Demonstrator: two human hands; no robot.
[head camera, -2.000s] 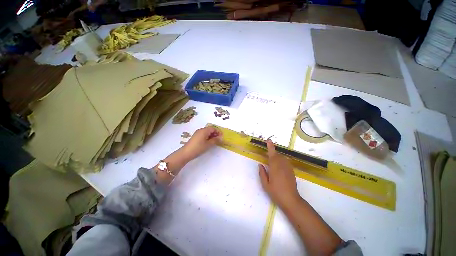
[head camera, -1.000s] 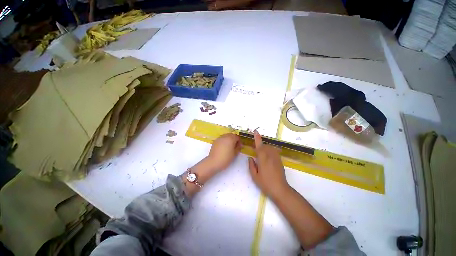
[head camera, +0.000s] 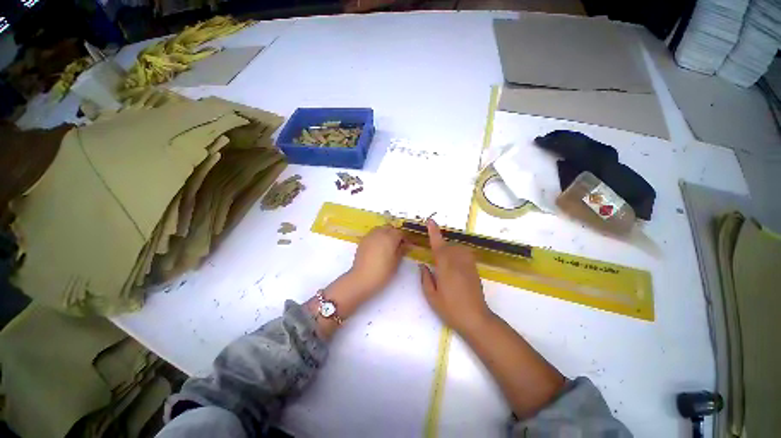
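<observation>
The long yellow template (head camera: 591, 278) lies flat across the table, with a black strip (head camera: 505, 248) along its middle. My left hand (head camera: 375, 261) rests on the template by the left end of the strip, fingertips bent down; whether they pinch a small piece is hidden. My right hand (head camera: 454, 282) has its index finger extended onto the strip and its thumb apart. Small olive-brass tabs fill a blue box (head camera: 327, 156) beyond the template. Loose tabs (head camera: 283, 192) lie in small heaps left of it.
Fanned khaki panels (head camera: 128, 197) are piled at left. A tape ring (head camera: 505, 205), dark cloth (head camera: 629, 184) and clear tub (head camera: 595, 205) lie at right. Grey boards (head camera: 574, 56) lie at the far side. A hammer (head camera: 700, 404) and khaki panels (head camera: 762, 325) are at the right edge.
My left hand has moved right from the template's left end to beside my right index finger. My right index finger stays on the black strip. The camera view has shifted slightly.
</observation>
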